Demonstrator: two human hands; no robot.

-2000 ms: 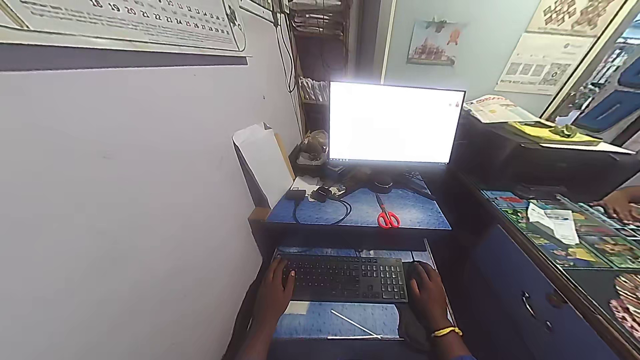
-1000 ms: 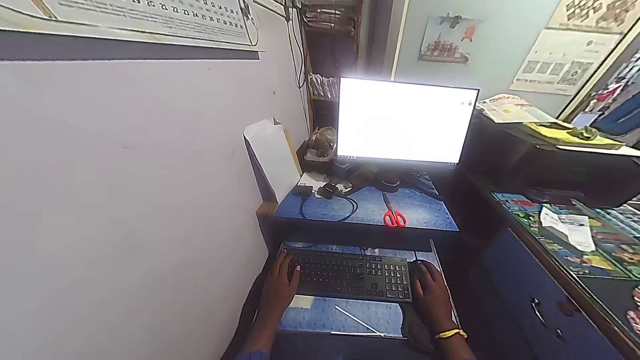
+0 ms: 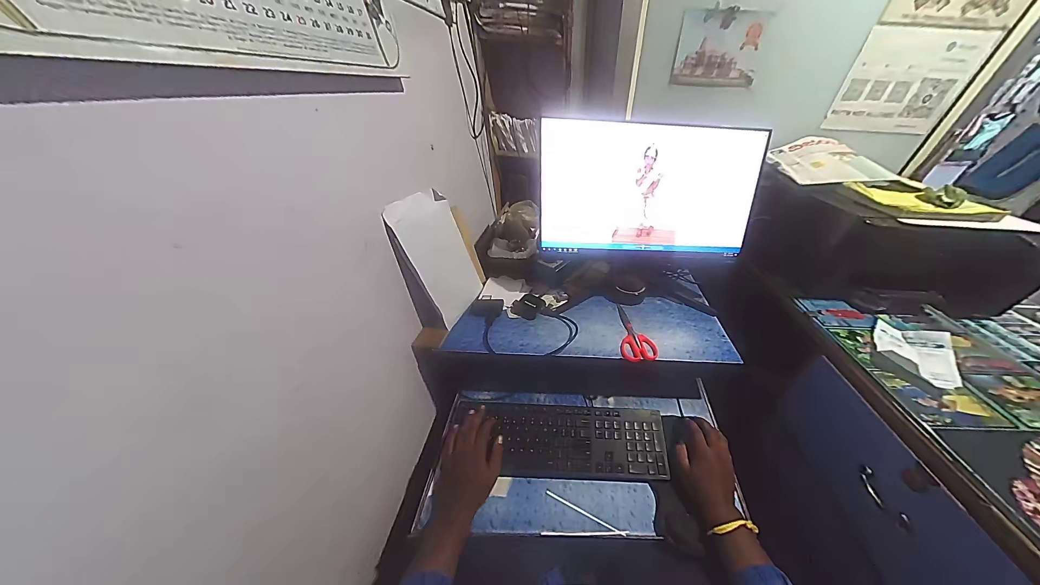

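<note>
My left hand (image 3: 471,459) rests with fingers apart on the left end of a black keyboard (image 3: 569,443), which lies on a blue pull-out tray (image 3: 577,510). My right hand (image 3: 705,463), with a yellow band at the wrist, lies over a dark computer mouse that it mostly hides, just right of the keyboard. Above the tray, a monitor (image 3: 650,179) on the blue desktop (image 3: 597,325) shows a figure on a white ground. Red-handled scissors (image 3: 639,345) lie in front of its stand, and a black cable with a connector (image 3: 532,307) is to their left.
White papers (image 3: 439,252) lean at the wall left of the desk. On the right stand a black printer (image 3: 918,252) with papers and a yellow item on top, and a glass-topped counter (image 3: 967,366) holding a folded paper (image 3: 918,353). A thin white stick (image 3: 587,513) lies on the tray.
The monitor, blank white before, now shows a standing figure and a blue bar along the bottom. Both hands have stayed at the keyboard and mouse.
</note>
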